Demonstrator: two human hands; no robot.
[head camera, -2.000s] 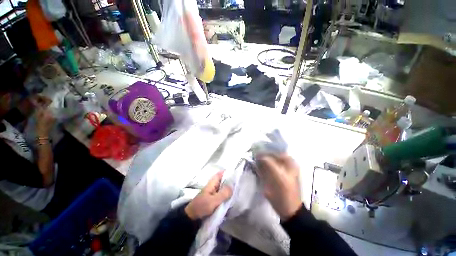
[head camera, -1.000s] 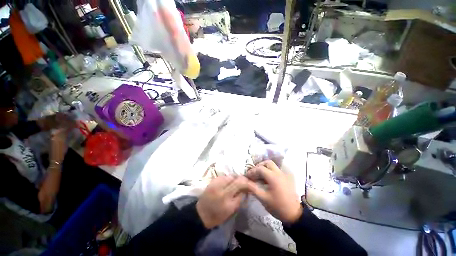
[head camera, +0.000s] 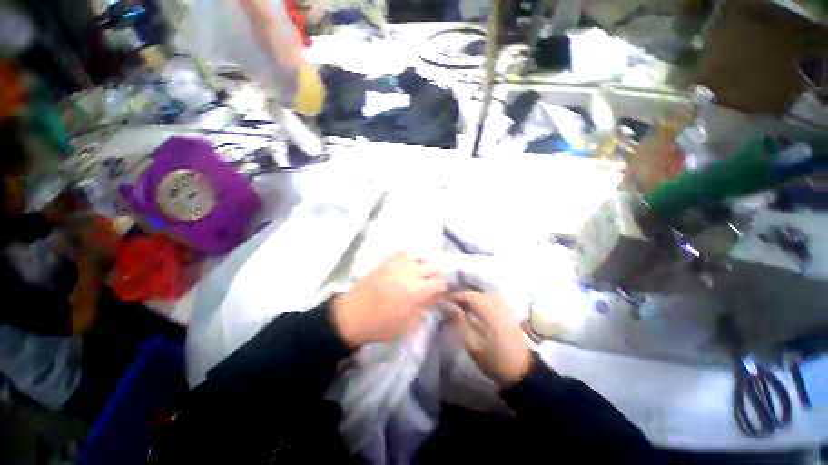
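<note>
A large white garment is heaped on the table in front of me and hangs over its front edge. My left hand and my right hand are close together, fingertips pinching the garment, left of the sewing machine. Cloth hangs down below both hands. The image is blurred, so the exact part between the fingers cannot be told. The white machine head with the green tube holder stands to the right of the hands.
A purple device and a red plastic bag are at the left, beside another person's arms. Dark-handled scissors lie at the right front. Black cloth lies at the back. A blue crate is at the lower left.
The view has shifted. My left hand has risen and turned over the garment, meeting my right hand, which has come lower from the raised cloth. Scissors have come fully into view.
</note>
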